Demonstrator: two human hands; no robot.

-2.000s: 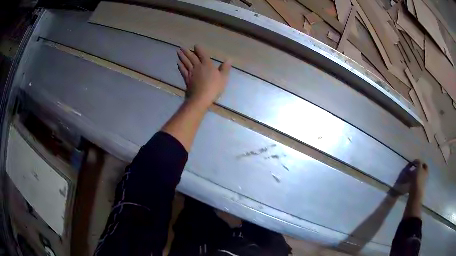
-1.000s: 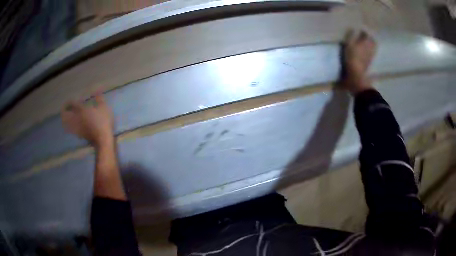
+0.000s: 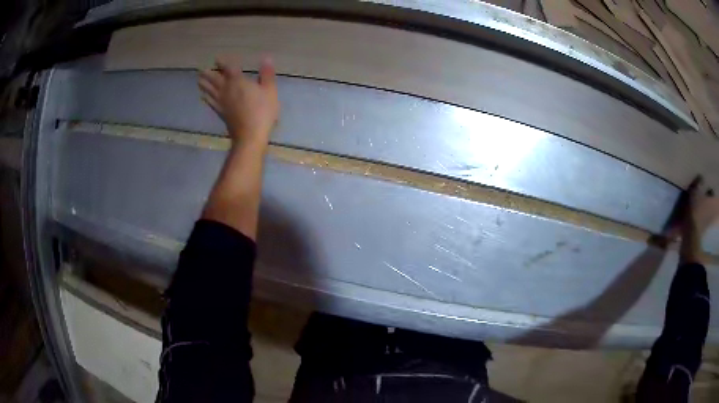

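A long, thin grey-beige board strip (image 3: 355,55) lies flat along the far side of the silver sliding table (image 3: 378,228). My left hand (image 3: 246,102) is at the strip's near edge towards its left end, fingers spread, fingertips at or just over the edge. My right hand (image 3: 699,212) is at the strip's near edge at the far right, close to the picture's edge; its fingers look bent and its grip is unclear. The sawdust-filled table slot (image 3: 410,179) runs beneath both wrists.
A raised pale metal bar (image 3: 552,45) runs beyond the strip. Scrap offcuts (image 3: 658,39) lie on the floor at the upper right. A metal rail (image 3: 39,197) crosses the table's left end. A pale panel (image 3: 110,338) is below the table at lower left.
The view has swung left and back, showing the strip's left end again. Both hands remain along the near edge; my left hand is nearer the strip's left end than two seconds ago.
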